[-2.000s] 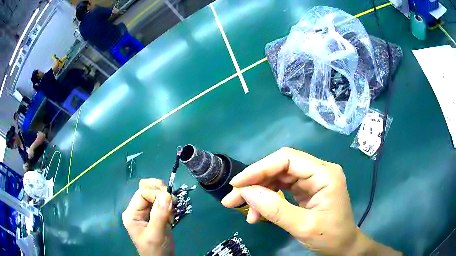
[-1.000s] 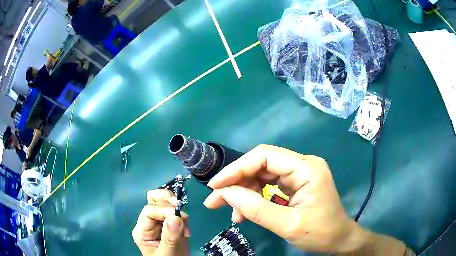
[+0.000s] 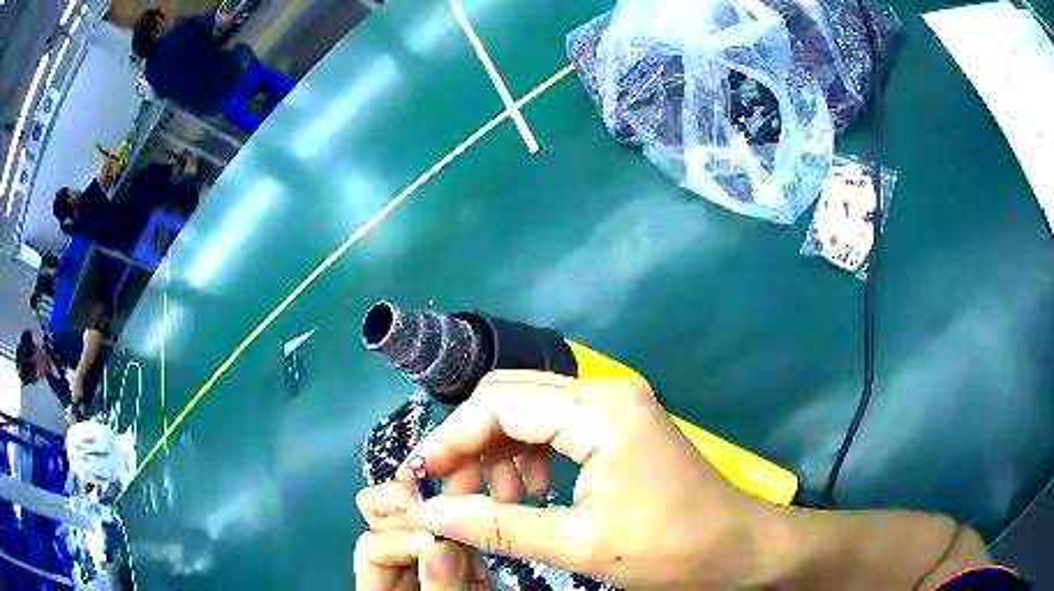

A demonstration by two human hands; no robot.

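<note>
My left hand and my right hand meet at the lower middle. The fingertips of both hands pinch one short black lead, whose small ring end shows between them; the rest is hidden by fingers. The yellow heat gun lies behind my right hand, its scorched grey nozzle pointing to the upper left, apart from the lead. One pile of black-and-white leads lies just beyond my left hand. A second pile lies below my right hand, partly hidden by it.
A crumpled clear bag over dark contents lies at the upper right, with a small zip bag beside it. A white paper lies at the far right. The black power cord runs down the right. People sit at upper left.
My right hand has moved left and down to meet my left hand at the lead, uncovering the gun's yellow body. Earlier my left hand held the lead at the nozzle. The view has shifted.
</note>
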